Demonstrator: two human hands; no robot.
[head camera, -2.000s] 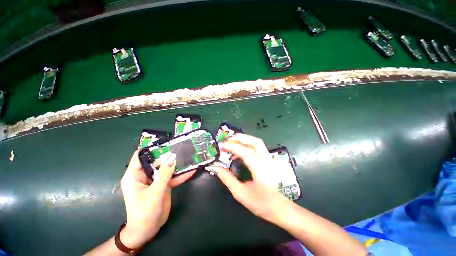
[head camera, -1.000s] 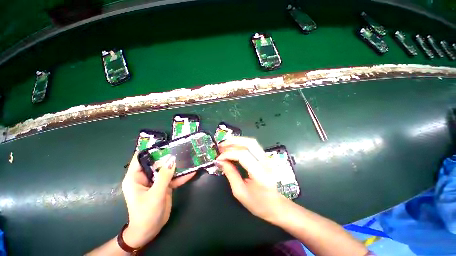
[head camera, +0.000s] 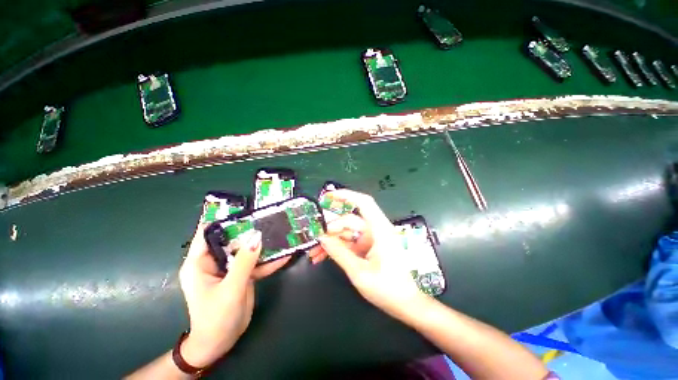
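Observation:
A phone unit (head camera: 276, 228) with a black rounded frame, green board areas and a dark middle rectangle lies sideways, slightly tilted, above the bench. My left hand (head camera: 223, 286) grips its left end, the thumb on its face. My right hand (head camera: 372, 256) is at its right end, fingertips at the lower right corner. Whether the right fingers pinch a small part is too small to tell. Several waiting units lie behind and beside the hands: one at the left (head camera: 221, 204), one in the middle (head camera: 273, 187), one partly hidden (head camera: 331, 194) and one at the right (head camera: 424, 256).
Thin silver tweezers (head camera: 467, 174) lie on the dark green bench (head camera: 520, 260). Beyond the worn belt edge strip (head camera: 297, 145), the green conveyor belt (head camera: 268, 82) carries spaced-out handsets, one here (head camera: 385, 76). A person's blue sleeve (head camera: 632, 312) is at the lower right.
The handsets on the belt have moved left. My right fingers moved in to the unit's right end, then curled at its lower right corner. My left hand has stayed nearly still.

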